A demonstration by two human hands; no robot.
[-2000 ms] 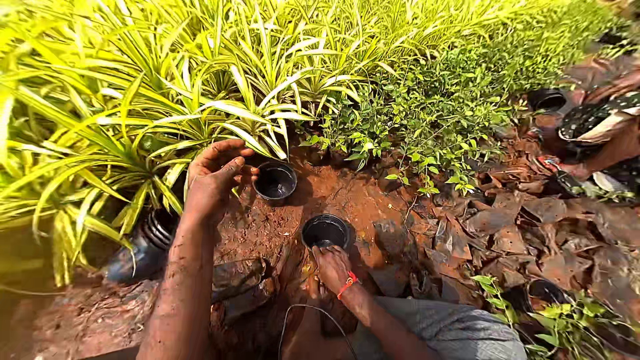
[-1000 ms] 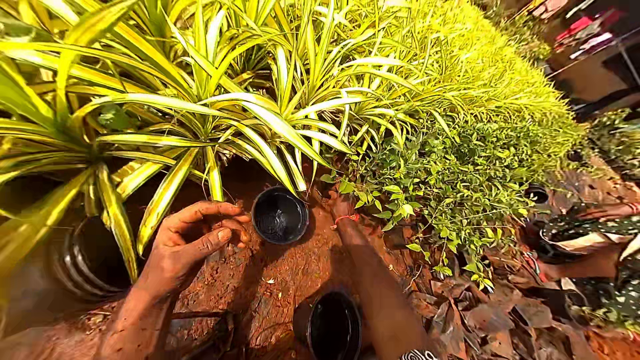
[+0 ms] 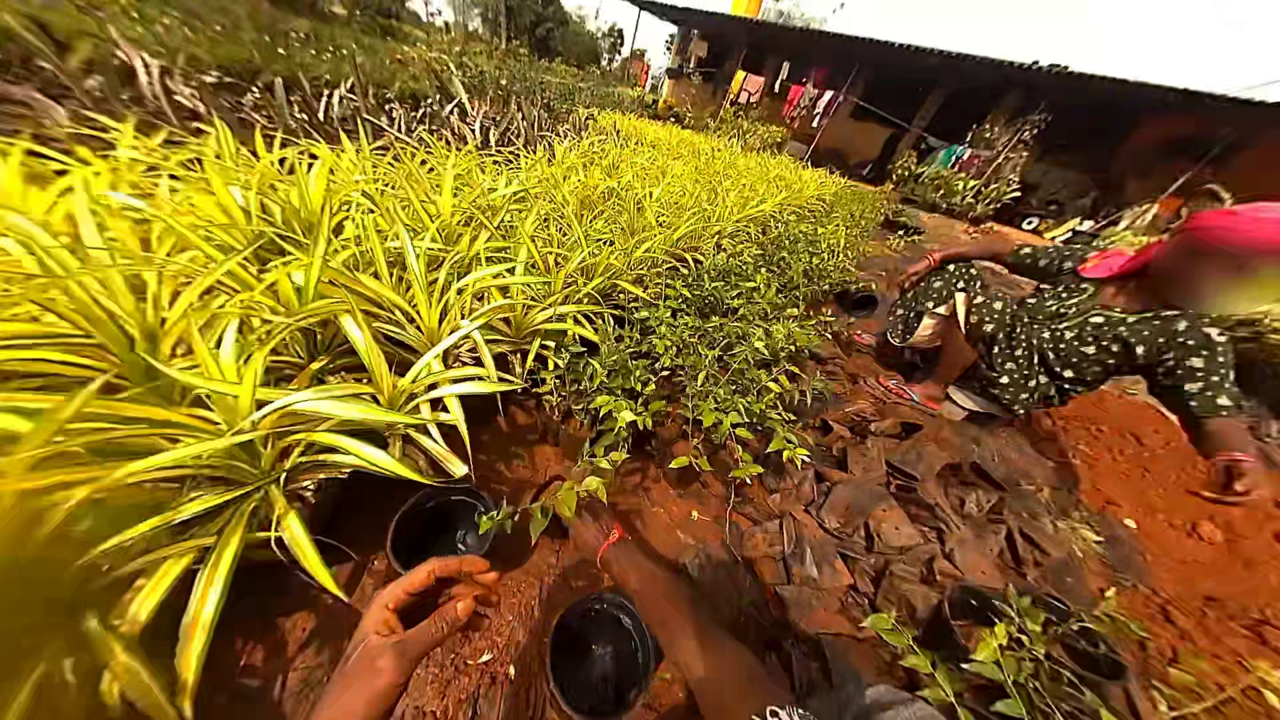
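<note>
My left hand (image 3: 415, 630) is raised with curled fingers, thumb near the fingertips, just below a black plastic pot (image 3: 440, 525). Nothing shows between those fingers. My right hand (image 3: 590, 530), with a red thread at its wrist, reaches forward at the base of the leafy plants. A small leafy stem (image 3: 545, 508) shows beside it, between that hand and the pot; whether the fingers grip it is hidden. Below my right forearm stands a second black pot (image 3: 600, 655) on the red soil.
Striped-leaf plants (image 3: 300, 330) fill the left, leafy saplings (image 3: 700, 350) the middle. Dark plastic scraps (image 3: 880, 510) cover the ground at right. A co-worker (image 3: 1080, 330) sits there by a red soil heap (image 3: 1130, 470). Potted saplings (image 3: 1010, 650) stand lower right, a building (image 3: 920, 110) behind.
My right hand has left the rim of the lower pot and moved forward to the plants. My left hand stays raised near the upper pot. The view has tilted up.
</note>
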